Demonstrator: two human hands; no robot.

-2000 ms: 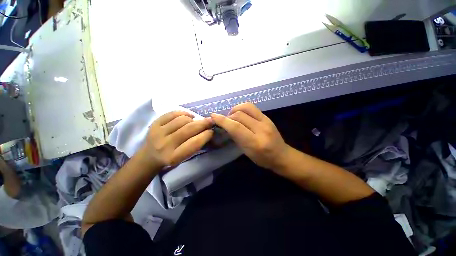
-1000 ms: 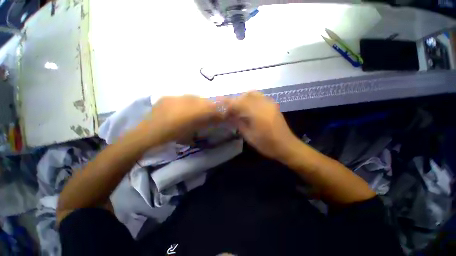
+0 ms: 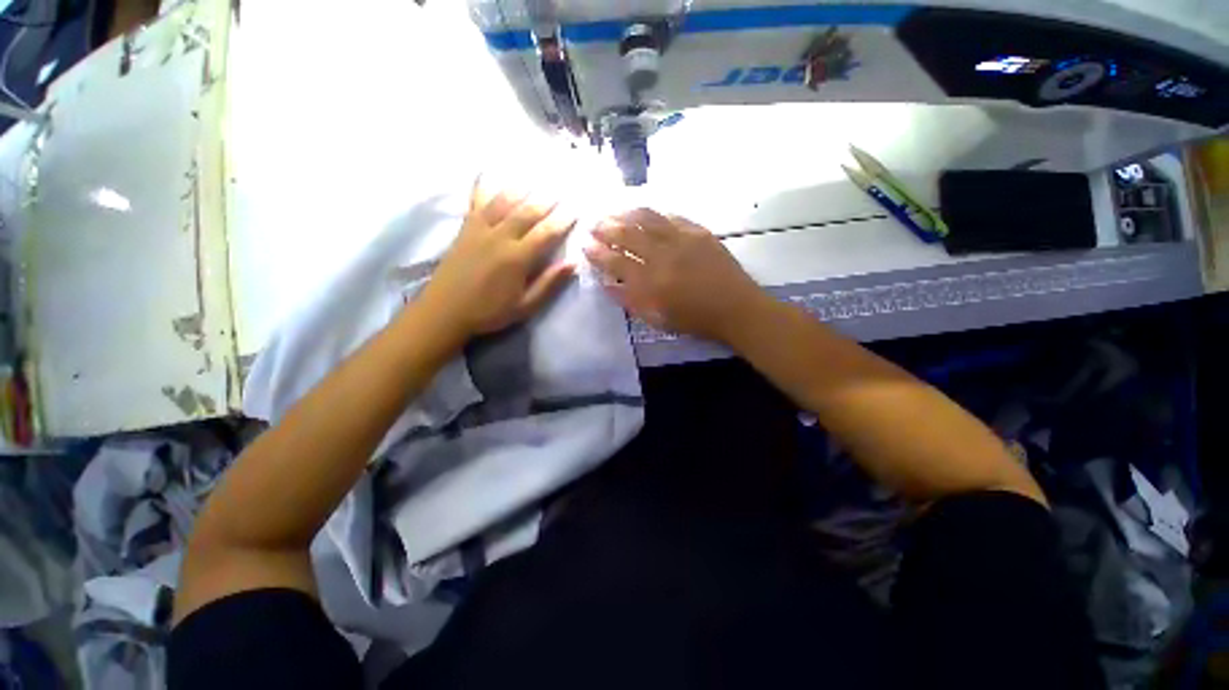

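A light grey garment [image 3: 573,353] with dark grey panels lies on the white table and hangs over its front edge. My left hand [image 3: 506,263] lies spread on the cloth, fingers apart, pressing it on the table. My right hand [image 3: 667,270] is at the garment's right edge, fingers bent, with the fingertips on the cloth. Both hands are just in front of the presser foot area [image 3: 629,155] of the white sewing machine [image 3: 755,61]. Bright glare hides the needle and the cloth's far edge.
Snips [image 3: 896,198] lie right of the machine foot, beside a flat black rectangle [image 3: 1018,212] and a tray of small parts [image 3: 1143,205]. A ruler strip [image 3: 943,290] runs along the front edge. A worn board [image 3: 121,229] is at left. Cloth heaps [image 3: 135,519] lie below.
Both hands have moved forward from the table edge towards the machine foot, taking the garment onto the table. The cloth is now spread flatter. More of the machine head shows.
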